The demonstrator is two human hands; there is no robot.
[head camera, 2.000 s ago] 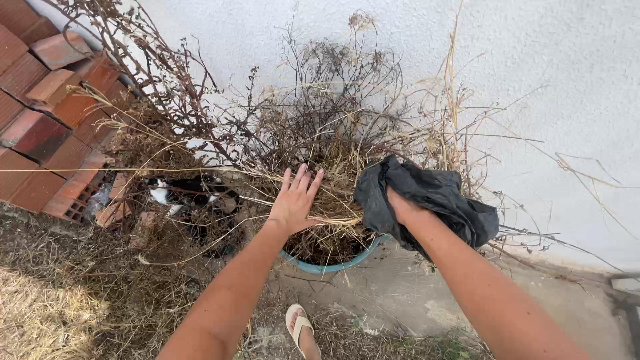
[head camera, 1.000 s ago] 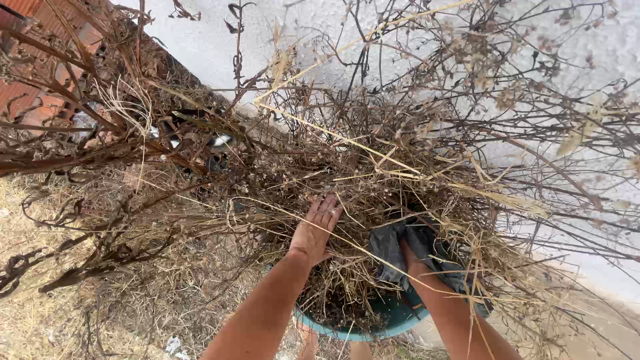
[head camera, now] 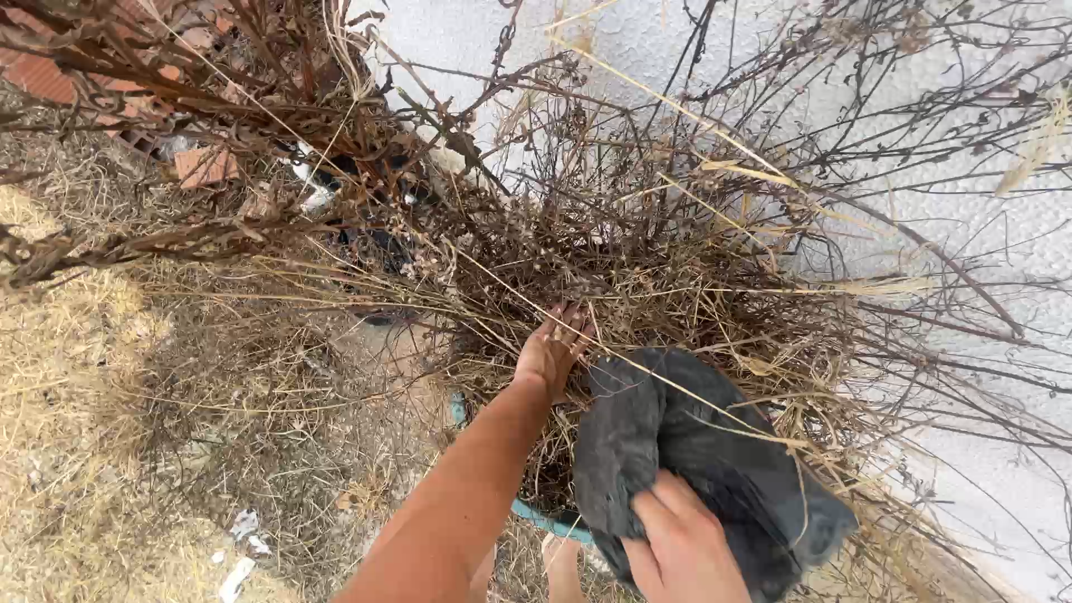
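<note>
My left hand [head camera: 550,350] presses into the dry stems and grass [head camera: 712,293] heaped in a blue-green tub [head camera: 548,521]; its fingertips are partly covered by stalks, with the fingers somewhat spread. My right hand [head camera: 677,536] grips a dark grey cloth or bag [head camera: 712,452], bunched over the right side of the tub. The cloth hides part of the rim and of the plant matter. Long pale stalks cross in front of both the left hand and the cloth.
A white textured wall [head camera: 988,142] stands behind the stems. Tall brown dried plants [head camera: 276,92] lean in at upper left, before red bricks [head camera: 205,166] and a black-and-white cat [head camera: 316,180] partly hidden by stalks. Dry grass and white scraps [head camera: 237,578] cover the ground at left.
The view has moved closer over the tub. My right hand, earlier inside or behind the dark cloth, now shows on its near side, gripping it. My left hand is still on the dry stems.
</note>
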